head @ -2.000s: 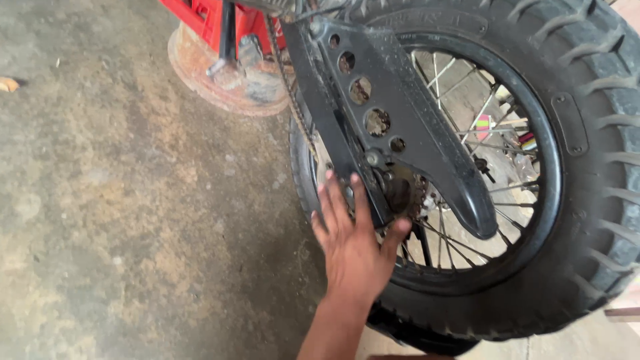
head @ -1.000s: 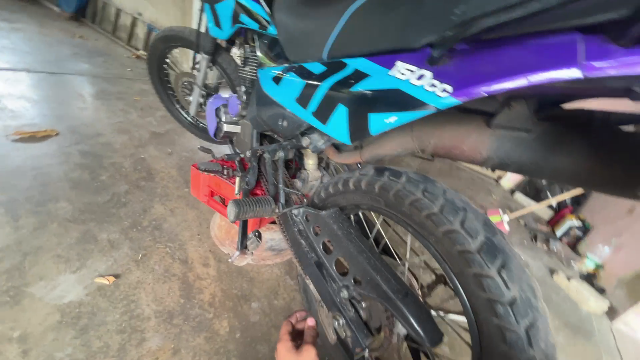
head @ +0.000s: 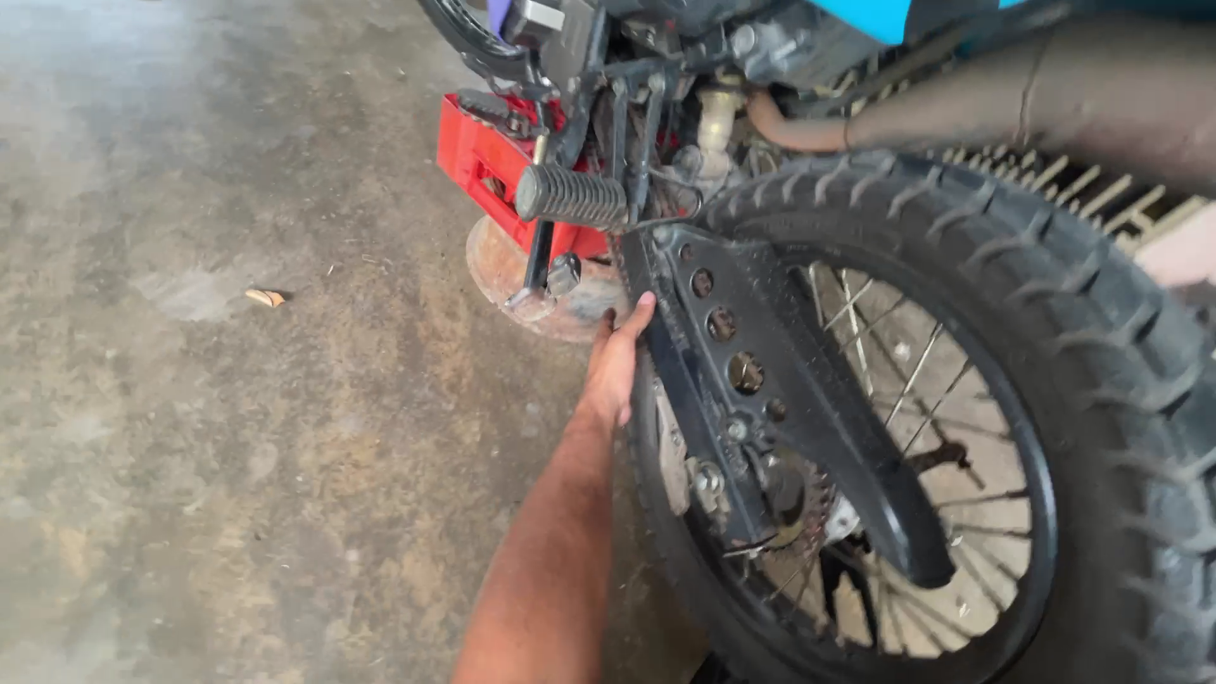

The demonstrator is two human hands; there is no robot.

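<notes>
My left hand [head: 617, 364] is at the left edge of the black swingarm [head: 698, 408] of a motorcycle, its thumb tip against the swingarm and its other fingers partly hidden. Whether it grips the swingarm is not clear. Beside the swingarm lies a black chain guard [head: 817, 399] with a row of round holes. The rear wheel's knobby tire [head: 1073, 313] and spokes fill the right side, with the rear sprocket [head: 815, 508] near the hub. My right hand is out of view.
Ahead of my hand, a ribbed footpeg [head: 572, 195] juts out over a red stand [head: 494, 171] and a round, dirty base [head: 570, 309]. A rusty exhaust pipe [head: 950, 95] runs above the tire. A dry leaf [head: 265, 297] lies on the concrete floor [head: 237, 494].
My left hand was near the swingarm's rear end two seconds ago and is now farther forward along it. The view has swung up and back down.
</notes>
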